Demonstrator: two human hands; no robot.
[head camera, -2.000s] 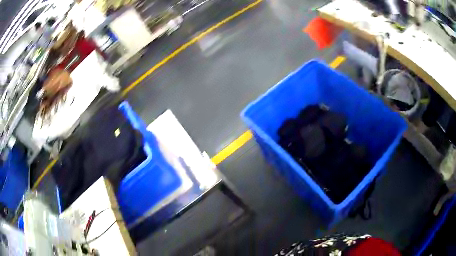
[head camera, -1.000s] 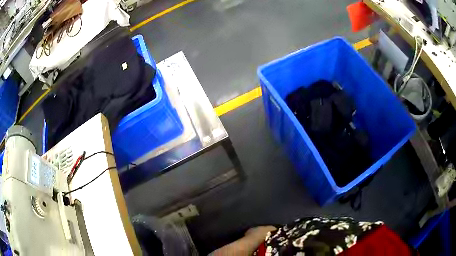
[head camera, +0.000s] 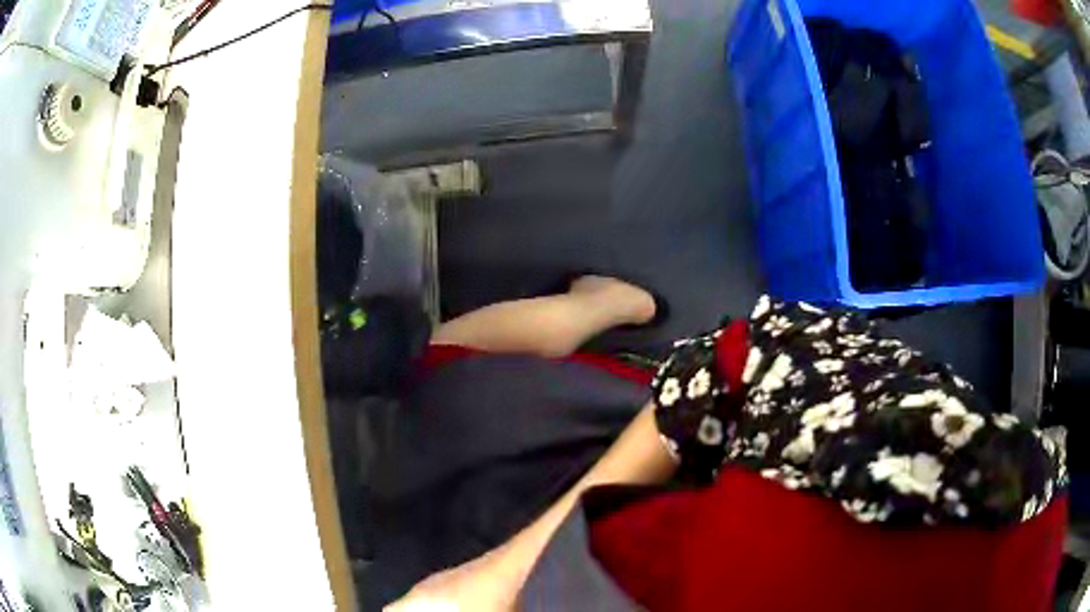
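Observation:
My right forearm comes out of a black floral sleeve and reaches down-left to the bottom edge. My right hand (head camera: 436, 594) is mostly cut off there, so its fingers and anything in it are hidden. My left hand is not in view. At the left is the grey-white sewing machine (head camera: 90, 197) on a white, wood-edged table (head camera: 245, 311). A crumpled white cloth (head camera: 117, 359) lies on the machine bed. Below it, several small tools (head camera: 155, 514), one with a red part, lie in a cluttered heap.
A deep blue crate (head camera: 795, 179) at the upper right holds black pieces (head camera: 879, 144). A metal stand (head camera: 502, 30) is at the top. My grey and red clothing and what looks like a bare lower leg (head camera: 544, 323) show beside the table. A grey bag or bin (head camera: 1064, 227) is at the right edge.
The view has swung toward the table and down. The machine bed, cloth and tools have come into view, and more of my sleeve and forearm shows. The crate has shifted up-right in view.

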